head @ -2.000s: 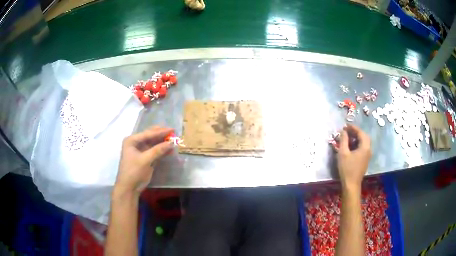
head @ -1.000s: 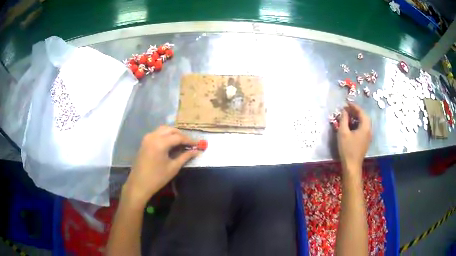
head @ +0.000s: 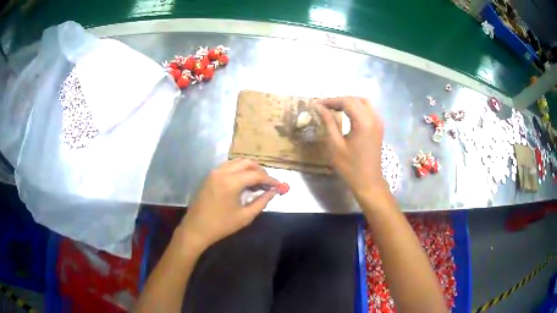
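My left hand pinches a small red figure just in front of the cardboard pad. My right hand is over the pad's right side, thumb and fingertips close together beside the whitish glue lump in its dark stain. A white patch shows between the right thumb and fingers; I cannot tell whether it is a held piece or bright bench. Anything thin at the right fingertips is too small to make out. A small cluster of red-and-white figures lies right of the pad.
A white plastic bag with speckled pieces is at left. Red figures are piled beside it. Tiny white parts lie near my right wrist. White discs spread at far right. A blue bin is below; the green belt runs behind.
My right hand has moved left from the small figures at right to the glue lump, leaving a cluster on the bench. My left hand has moved right with its red figure. The view has shifted.
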